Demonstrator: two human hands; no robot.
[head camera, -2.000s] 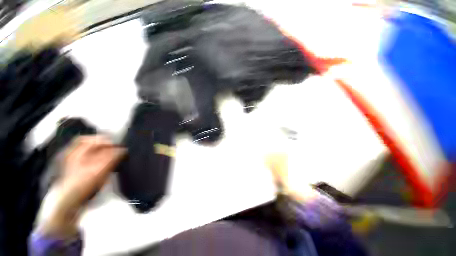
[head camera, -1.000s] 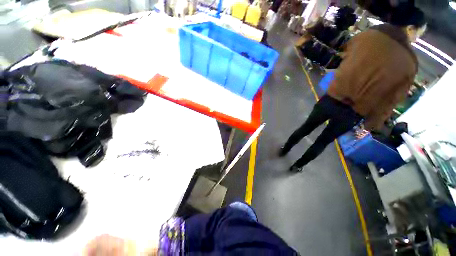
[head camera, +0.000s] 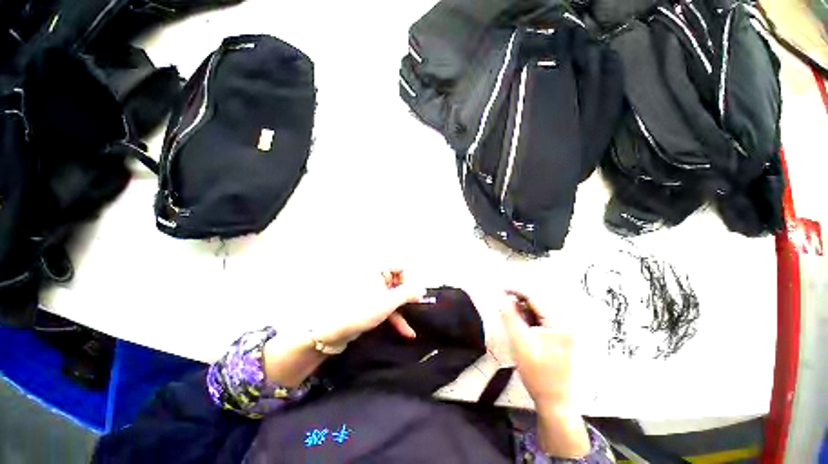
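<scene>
A black fabric pouch (head camera: 445, 331) lies over my lap at the table's near edge, with a small pale label on it. My left hand (head camera: 377, 313) holds the pouch by its upper left edge, fingers over the fabric. My right hand (head camera: 537, 349) is just right of the pouch, fingers curled around a small dark tool, likely thread snips (head camera: 524, 309), mostly hidden by the hand. Whether the snips touch the pouch edge cannot be told.
A single zippered pouch (head camera: 241, 136) lies at left, beside a tangled black heap (head camera: 54, 154). Stacked pouches (head camera: 545, 136) lie at the back right. Thread clippings (head camera: 667, 308) lie on the white table (head camera: 363, 181) at right. A blue bin (head camera: 136, 385) stands below left.
The view has swung back from the aisle, person and blue bin to the table. Both hands now show at the near edge, the left holding a pouch and the right a small dark tool.
</scene>
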